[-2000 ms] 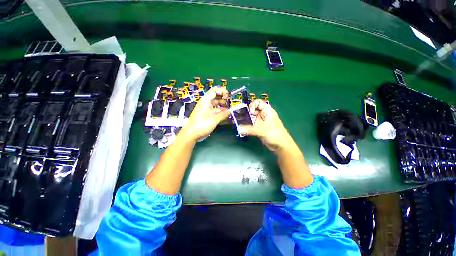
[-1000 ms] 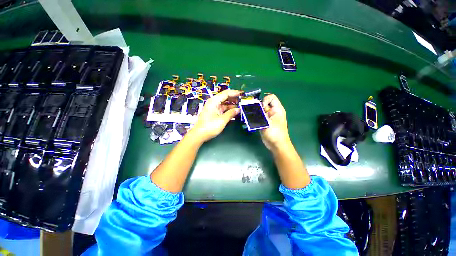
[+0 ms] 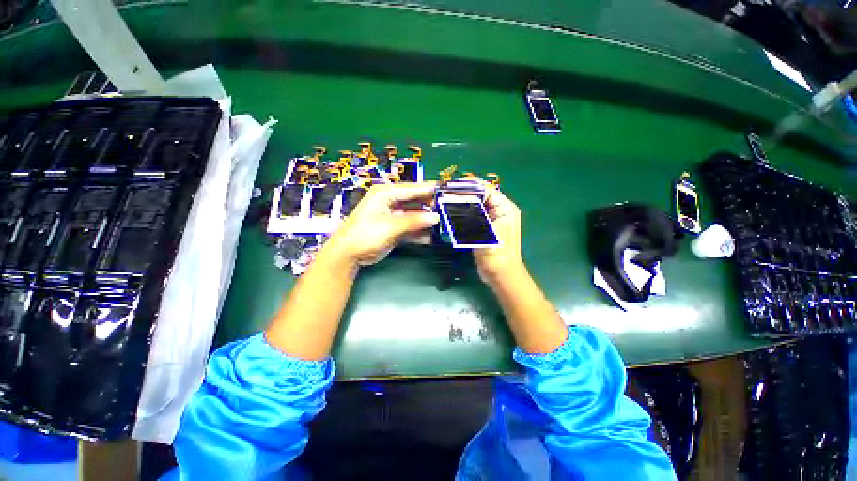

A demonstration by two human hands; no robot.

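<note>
An LCD screen module (image 3: 468, 222), a dark rectangle with a white border, is held between my two hands above the bench, a small orange tab at its far edge. My left hand (image 3: 381, 224) grips its left side. My right hand (image 3: 503, 235) holds its right side, the fingers partly hidden behind it. A screen pile (image 3: 322, 199) with many orange tabs lies left of my hands, its right part hidden by my left hand. Small dark grey round parts (image 3: 293, 249) lie at its near edge.
Black blister trays (image 3: 80, 235) with a white liner (image 3: 202, 263) stand left; more black trays (image 3: 794, 244) stand right. A black curled bundle (image 3: 631, 246), a white lump (image 3: 713, 241) and a phone unit (image 3: 687, 203) lie right. Another unit (image 3: 542, 111) lies farther back. The green bench's edge (image 3: 423, 378) runs in front.
The module, at first tilted between my fingers, has turned more level and faces up. My right hand has shifted slightly left and further under or behind it since one second ago.
</note>
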